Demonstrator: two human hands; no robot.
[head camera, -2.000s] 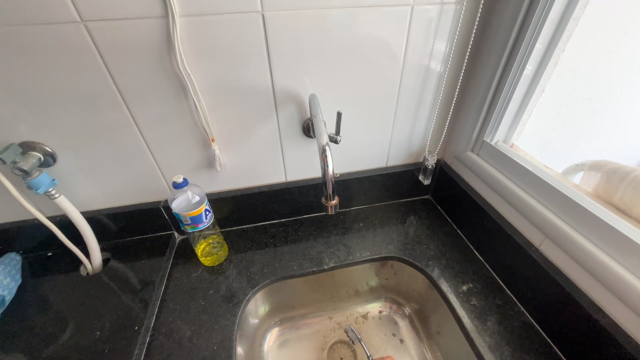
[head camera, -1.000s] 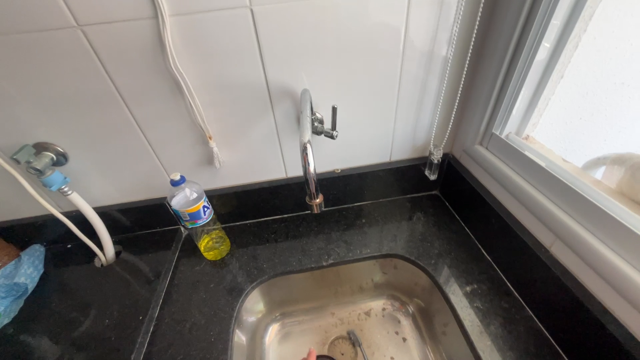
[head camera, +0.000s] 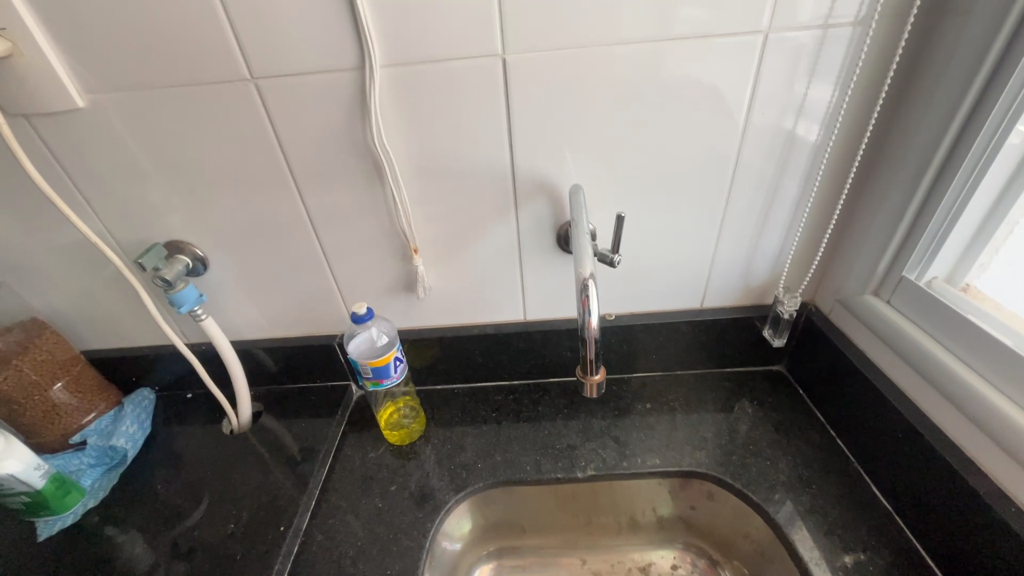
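Observation:
Neither of my hands shows in the head view at this moment. A curved chrome faucet (head camera: 588, 304) with a side lever (head camera: 618, 236) comes out of the tiled wall, its spout above the black stone counter behind the sink. The stainless steel sink (head camera: 616, 520) is cut off by the lower edge of the view, so its bottom is mostly hidden. Left of the faucet, a clear plastic bottle (head camera: 386, 376) with a blue and white cap stands upright, with yellow liquid in its lower part.
At far left are a clear container of brown granules (head camera: 52, 384), a blue cloth (head camera: 112, 456) and a green and white package (head camera: 36, 480). A white hose (head camera: 228, 360) runs from a wall valve (head camera: 176, 262) into a counter hole. Cords and a bead chain (head camera: 852, 120) hang down.
The view has shifted left and up off the sink bottom. Fingertips and a thin metal item, seen low in the sink earlier, are out of view.

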